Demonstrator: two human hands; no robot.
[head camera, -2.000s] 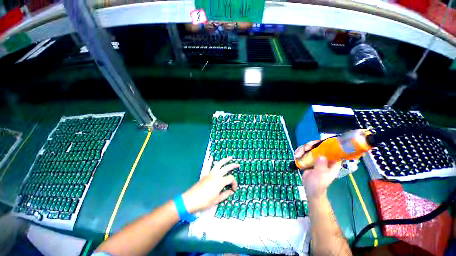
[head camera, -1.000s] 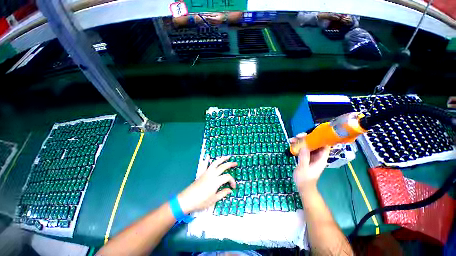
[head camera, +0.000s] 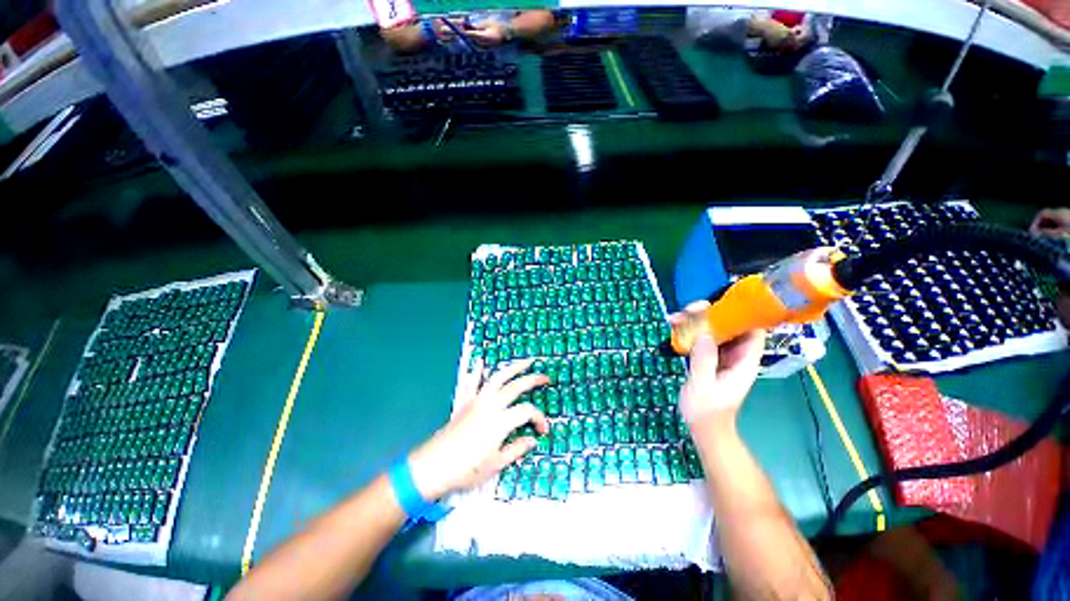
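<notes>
Green circuit boards lie in tight rows on a white foam sheet in front of me. My right hand holds an orange electric screwdriver, its dark tip pointing left at the right edge of the rows. Whether the tip touches a board I cannot tell. My left hand, with a blue wrist strap, rests with spread fingers on the left side of the lower rows; it grips nothing that I can see. A blue and white screw feeder stands behind the screwdriver, partly hidden by it.
A tray of dark parts lies right of the feeder, with red bubble wrap nearer me. A black cable curves at right. Another board sheet lies left, beyond a metal post. People's hands show across the bench and at far right.
The view has shifted, so the bench things sit slightly higher and further left. My right hand still holds the screwdriver by the right edge of the rows. My left hand remains on the boards.
</notes>
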